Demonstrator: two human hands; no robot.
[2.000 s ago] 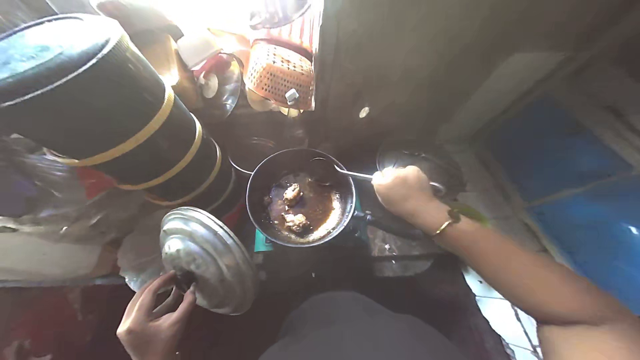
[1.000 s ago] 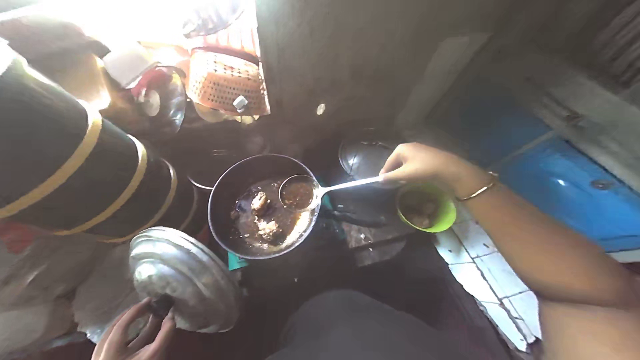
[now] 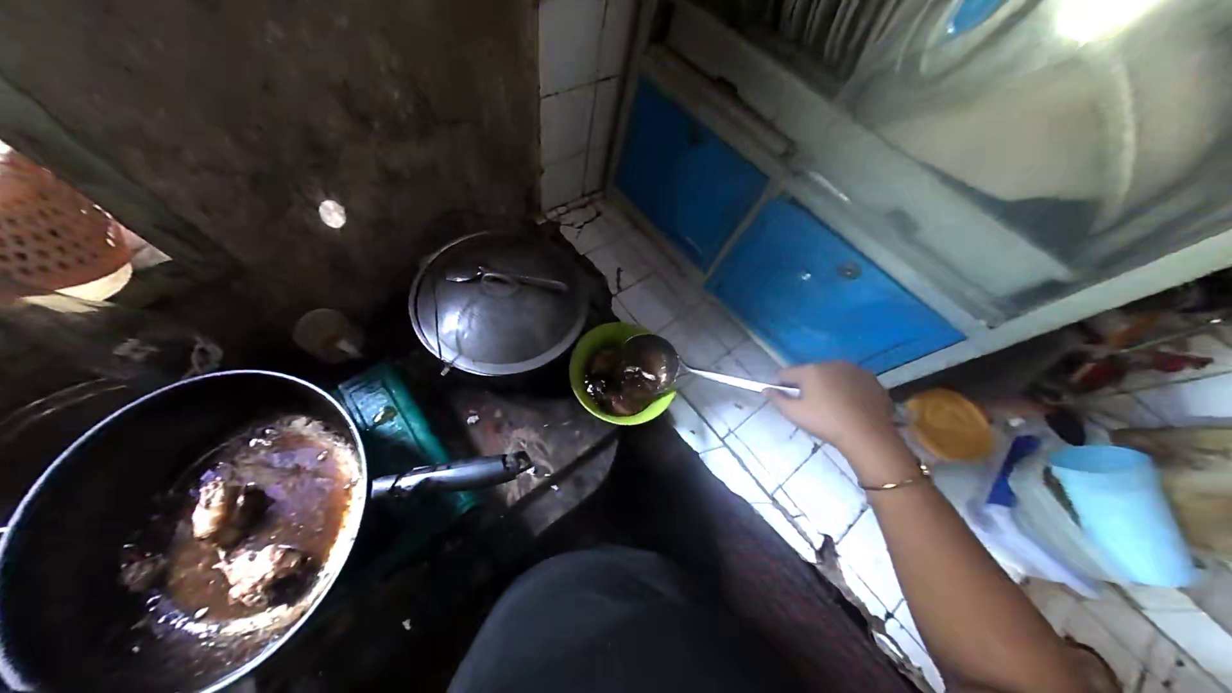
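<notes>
My right hand, with a thin bracelet at the wrist, grips the handle of a metal ladle. The ladle's bowl is over the right side of a lime-green bowl, which holds dark brown food in sauce. To the left stands a dark frying pan with several browned pieces in brown sauce; its handle points right, toward the green bowl. My left hand is out of view.
A lidded metal pot stands behind, just left of the green bowl. A green stove shows beside the pan. Cracked white tiles lead to a cabinet with blue doors. A light-blue plastic cup stands at right.
My right hand has moved the ladle from the frying pan to the green bowl. The view has swung right, and my left hand and the metal lid have left it.
</notes>
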